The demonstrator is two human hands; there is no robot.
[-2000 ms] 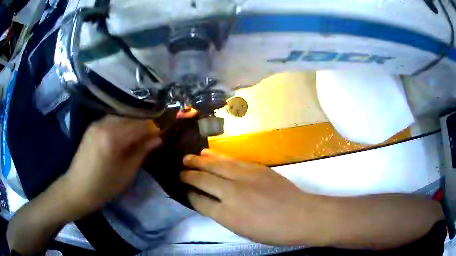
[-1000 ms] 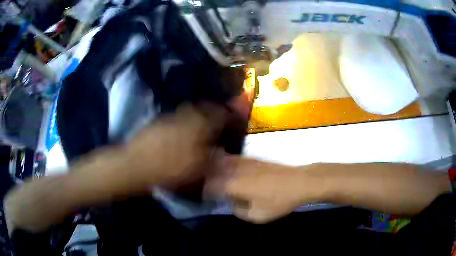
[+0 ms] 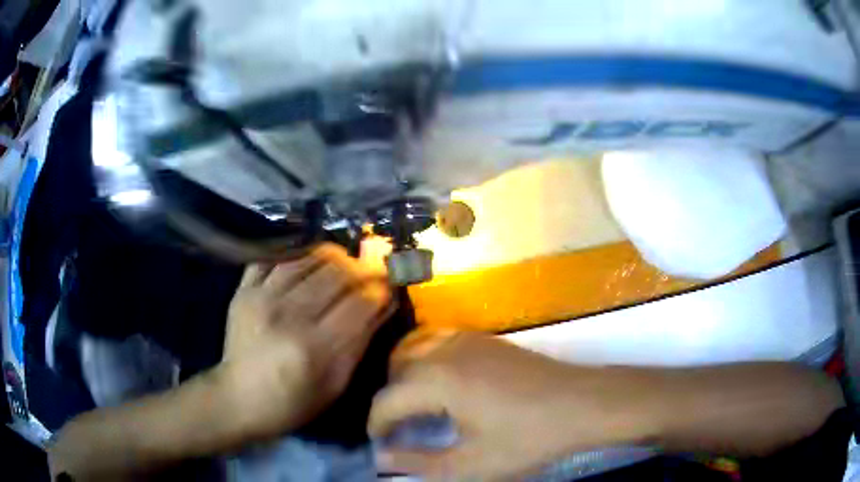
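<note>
Black fabric (image 3: pixel 203 306) lies bunched left of and below the needle area, with pale grey cloth (image 3: pixel 127 369) showing at its left and lower parts. My left hand (image 3: pixel 297 334) presses on the black fabric just below the presser foot area, fingers close together. My right hand (image 3: pixel 462 400) is beside it, nearer me, with fingers curled around the fabric's right edge and a bit of greyish cloth showing between them. The needle and foot are mostly hidden by machine parts (image 3: pixel 363 226) and blur. A grey knob-like block (image 3: pixel 410 266) sits right of my left fingertips.
The white machine head (image 3: pixel 585 94) with blue stripe spans the top. A rounded white pad (image 3: pixel 693 212) rests on the bed at the right. An orange-brown strip (image 3: pixel 537 285) runs along the bed. A small red item (image 3: pixel 835 365) shows at the right edge.
The view tilted away and is back close to the machine. My hands, blurred together over the fabric a second ago, are now apart, with my left hand by the foot. The fabric lies lower and flatter.
</note>
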